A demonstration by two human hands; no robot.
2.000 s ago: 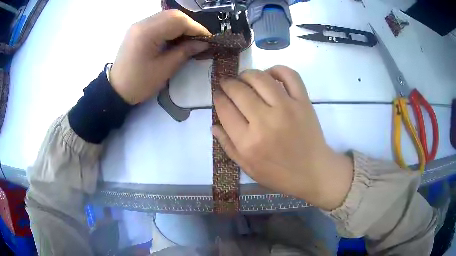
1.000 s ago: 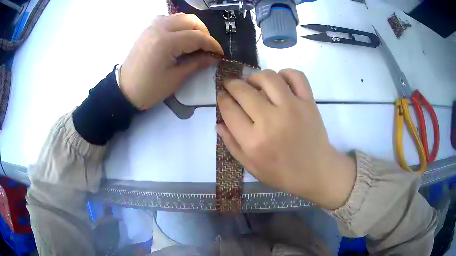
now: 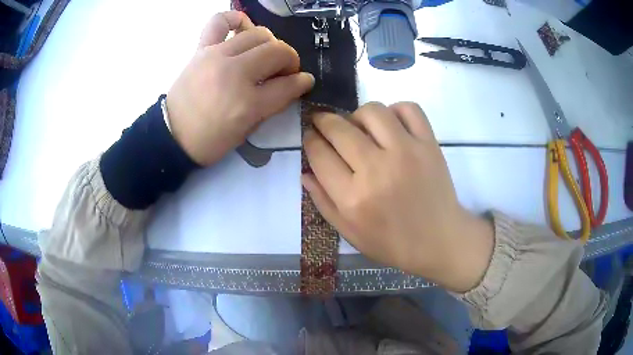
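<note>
The black-backed piece (image 3: 338, 68) lies under the presser foot (image 3: 321, 40) at the top centre, its dark side up, with a line of stitches below the foot. The tweed strip (image 3: 319, 243) runs from its near edge straight toward me and over the table's front edge. My left hand (image 3: 239, 87) pinches the left edge of the black-backed piece between thumb and fingers. My right hand (image 3: 382, 187) lies over the upper part of the tweed strip, fingertips on it near the join; its fingers hide part of the strip.
The blue-grey machine part (image 3: 389, 38) is right of the foot. Black snips (image 3: 475, 53), scissors (image 3: 559, 132) with yellow and red loops, and a scrap (image 3: 552, 37) lie right. A dark grey plate (image 3: 255, 154) is left of the strip. A ruler (image 3: 222, 275) edges the table front.
The black-backed piece has come out toward me from under the foot, showing more black surface. The strip's folded top edge is lower and flatter. My left hand has shifted slightly right and down.
</note>
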